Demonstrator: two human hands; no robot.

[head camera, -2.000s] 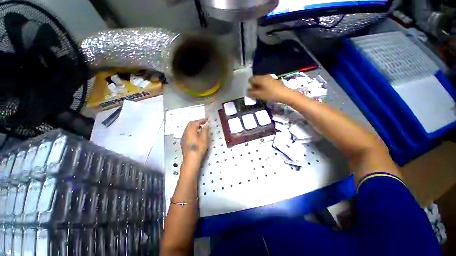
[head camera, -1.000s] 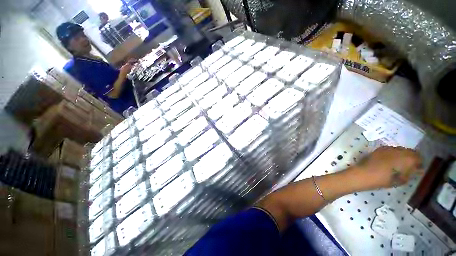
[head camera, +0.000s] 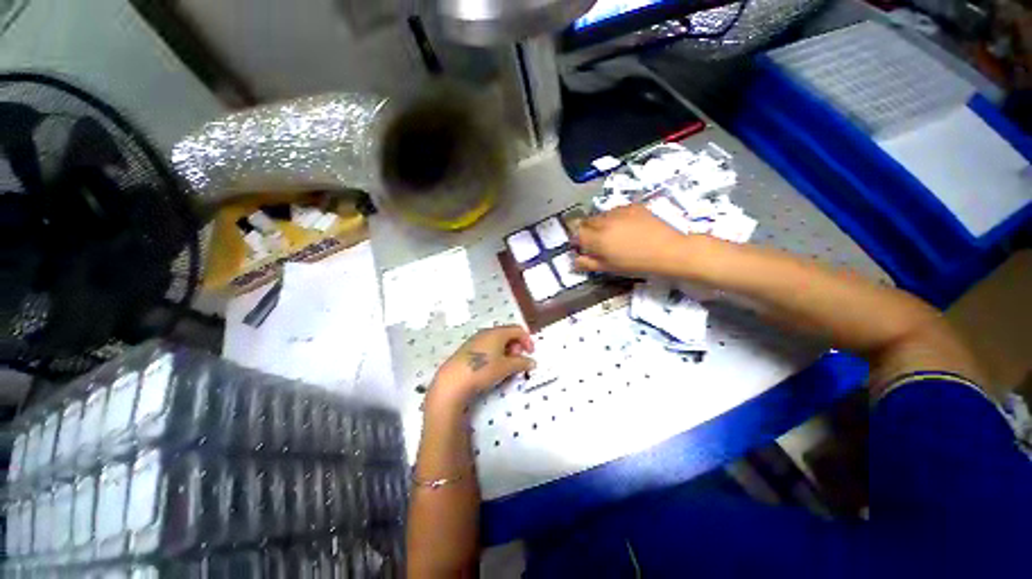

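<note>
The dark brown fixture [head camera: 579,303] lies on the perforated table. White parts [head camera: 542,281] sit in its visible left and middle pockets. My right hand [head camera: 625,240] is over the fixture's right side, fingers bent down; it hides the pockets there, and whether it grips a part is hidden. My left hand [head camera: 481,368] is low over the table in front of the fixture's left corner, thumb and forefinger curled towards each other; any part between them cannot be made out. A small pale piece [head camera: 541,385] lies just beside its fingertips. A heap of white parts [head camera: 679,187] lies right of the fixture.
Clear blister trays [head camera: 215,452] are stacked at left, beside paper [head camera: 306,322] and a yellow-brown box [head camera: 289,232]. White pieces lie on a sheet [head camera: 428,288]. The duct mouth [head camera: 441,164] and laser head [head camera: 509,17] are behind. Blue crates [head camera: 843,187] stand right.
The view swung left to the tray stack, then back. Compared with two seconds ago, my right hand is nearer, over the fixture's right side; my left hand has moved right and nearer.
</note>
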